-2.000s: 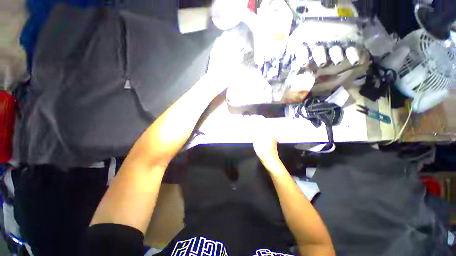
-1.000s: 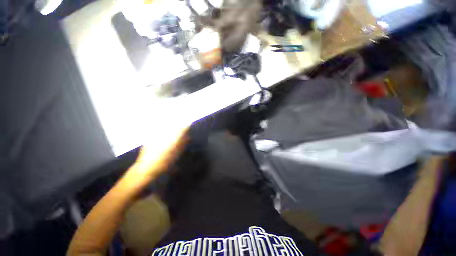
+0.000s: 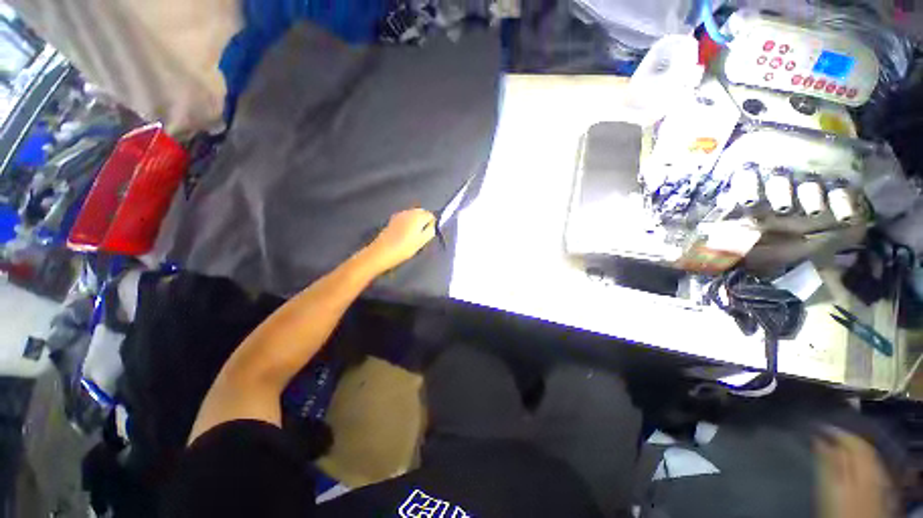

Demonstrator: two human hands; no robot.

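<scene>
A large dark grey fabric panel (image 3: 334, 152) lies over the left part of the table. My left hand (image 3: 410, 235) is at its right edge, fingers closed on the cloth, with a pale edge showing just beyond the fingertips. My right hand (image 3: 850, 470) is low at the right, blurred, over a dark grey stack of pieces (image 3: 749, 465); whether it grips anything cannot be told. The white overlock machine (image 3: 698, 132) stands right of centre, its cloth plate and needle area without fabric.
A red basket (image 3: 127, 192) and blue cloth (image 3: 294, 30) are at the left. Teal snips (image 3: 862, 330) and a black cord bundle (image 3: 754, 304) lie at the machine's right front. A control panel (image 3: 800, 63) is behind. The white table edge (image 3: 607, 326) runs above the lap.
The view has swung back left. My left hand has moved from the table's front edge onto the grey panel. My right hand no longer shows beside the pale-edged cloth at the far right.
</scene>
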